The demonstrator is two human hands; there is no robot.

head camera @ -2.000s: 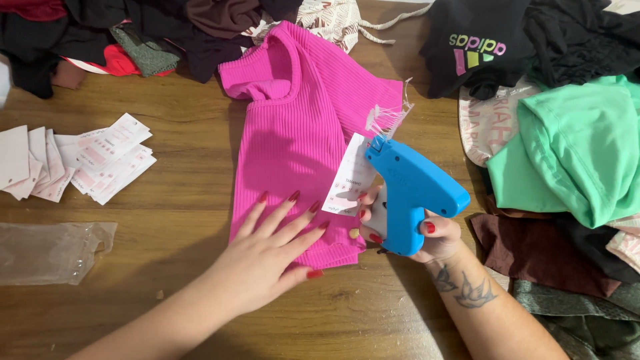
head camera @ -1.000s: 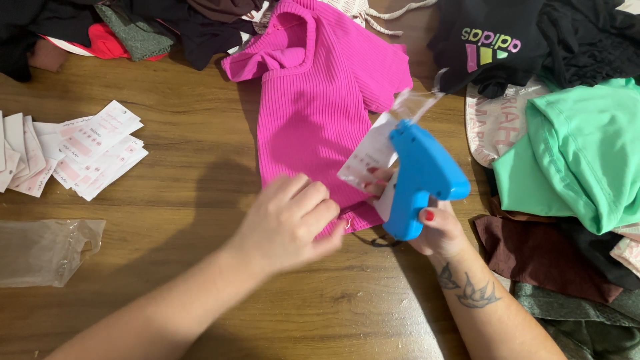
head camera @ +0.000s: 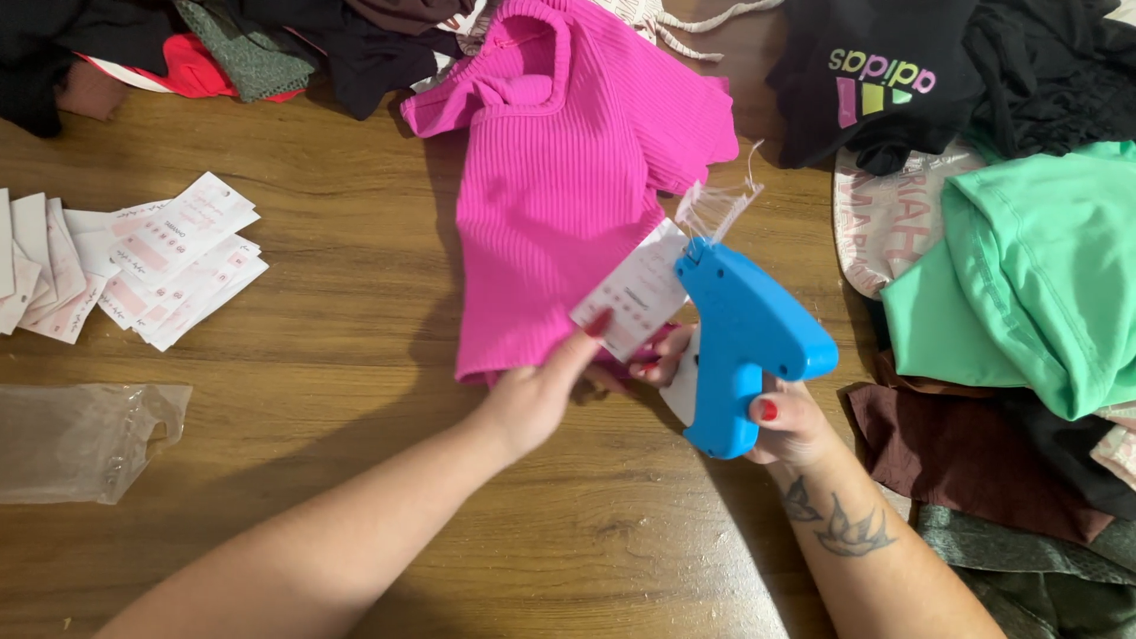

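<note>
A pink ribbed top (head camera: 559,195) lies on the wooden table. My right hand (head camera: 763,408) is closed round a blue tagging gun (head camera: 745,328), whose tip holds clear plastic fasteners (head camera: 719,209). A white printed paper tag (head camera: 635,288) is at the gun's tip, over the top's right edge. My left hand (head camera: 541,390) has its thumb on the tag's lower left corner; its other fingers are hidden beneath the tag and fabric at the hem. Fingertips of my right hand touch the fabric beside the gun.
Loose printed tags (head camera: 169,257) lie at the left above a clear plastic bag (head camera: 89,439). Dark garments (head camera: 355,44) lie along the back edge. At the right are a black garment (head camera: 887,80), a mint green garment (head camera: 1012,275) and a brown one (head camera: 958,461).
My left hand, which was flat on the pink top two seconds ago, has lifted and now has its thumb on the tag. My right hand still holds the tagging gun.
</note>
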